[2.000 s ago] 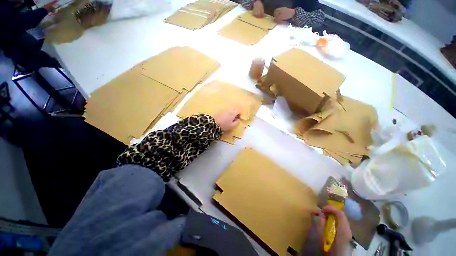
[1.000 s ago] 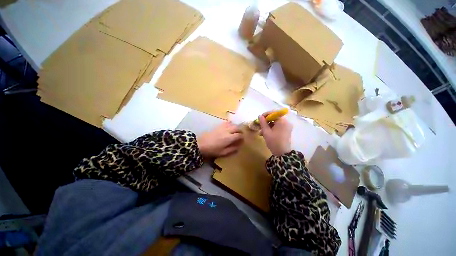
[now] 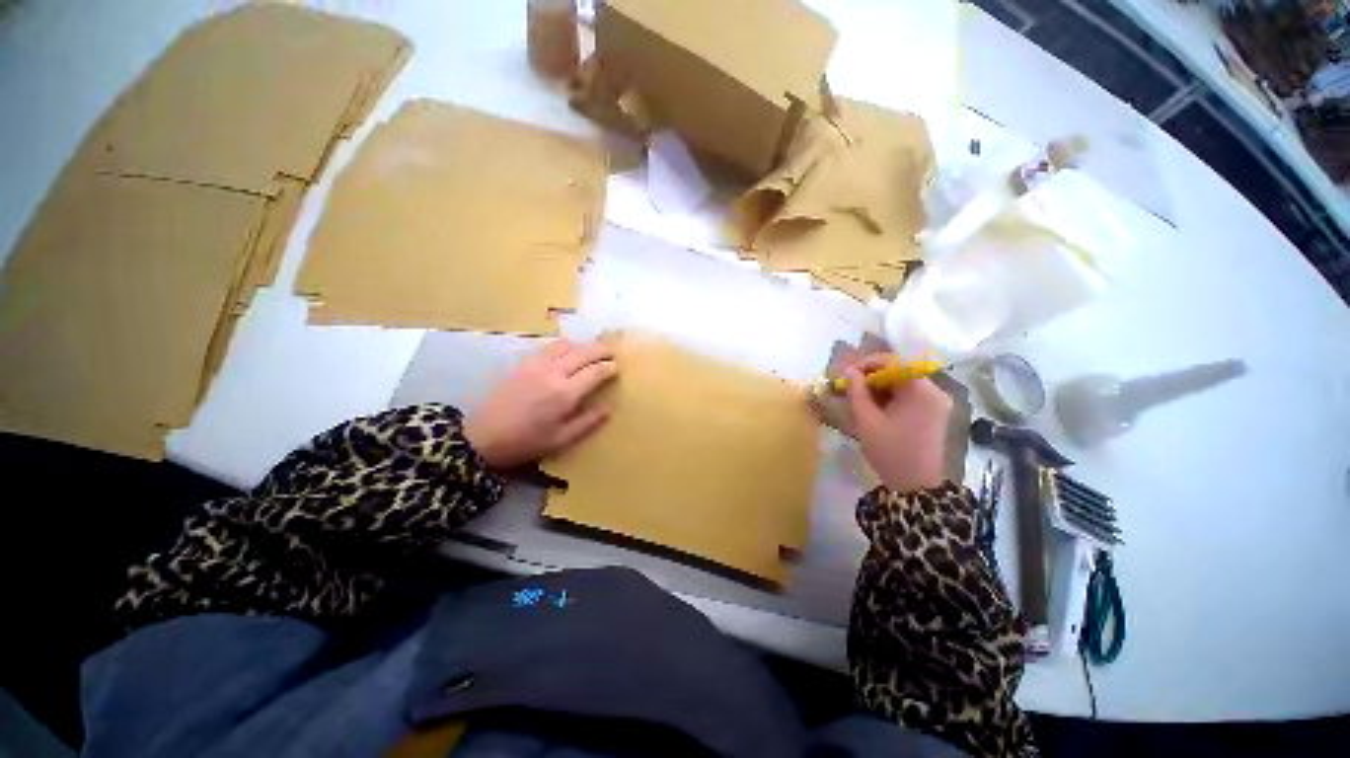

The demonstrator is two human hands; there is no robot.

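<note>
A tan notched panel lies flat on the pale grey board in front of me, with a dark line at its lower edge. My left hand rests at the panel's upper left edge, fingertips on it, holding nothing. My right hand grips the glue brush by its yellow handle. The brush's bristle end is at the panel's upper right corner; the bristles are small and partly hidden. A brown scrap lies behind and beside my right hand.
Tan panels and larger stacks lie at left. A box-shaped tan block, offcuts and a brownish bottle stand behind. At right are a white pot, tape roll, hammer, pronged tools and scissors.
My right hand has moved the brush from the panel's upper left part to its upper right corner. My left hand stays at the upper left. The view has shifted, showing more of the tools at right.
</note>
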